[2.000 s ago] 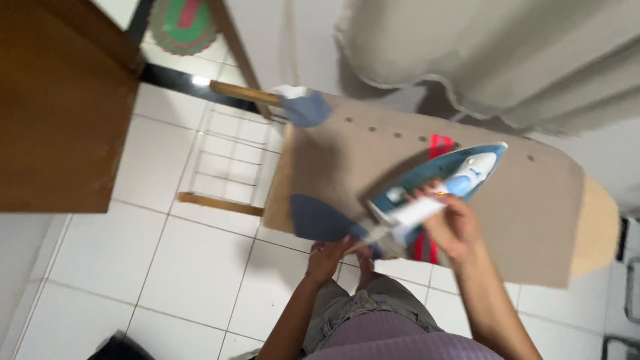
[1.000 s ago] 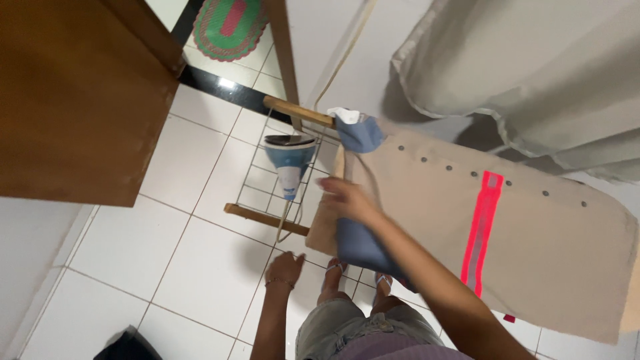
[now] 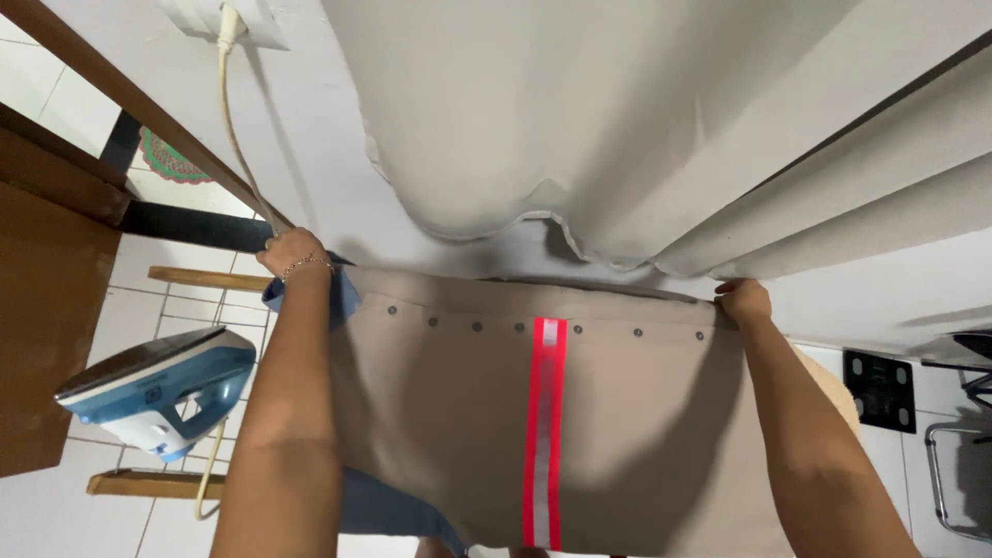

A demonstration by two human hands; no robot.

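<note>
A beige button-up garment (image 3: 635, 411) with blue parts and a red-and-silver reflective strip (image 3: 546, 434) lies spread over the ironing board (image 3: 829, 384). My left hand (image 3: 293, 254) is at its far left corner, by the blue collar-like part (image 3: 343, 298), fingers closed on the cloth. At the far right edge, my right hand (image 3: 744, 301) pinches the garment's border. A row of dark buttons runs just below that far edge, between my hands. The blue and white steam iron (image 3: 163, 387) rests on the wire rack (image 3: 174, 310) at the left, left of my forearm.
The iron's cord (image 3: 232, 132) goes to a wall outlet (image 3: 260, 23). A light curtain (image 3: 527, 116) hangs behind the board. A wooden door (image 3: 46, 325) stands at the left. On the right floor are a black bathroom scale (image 3: 879, 391) and a metal-framed object (image 3: 942, 480).
The iron was in my right hand over the garment, then stood on the rack, released. Both hands have since moved to the garment's far edge. The view has shifted closer.
</note>
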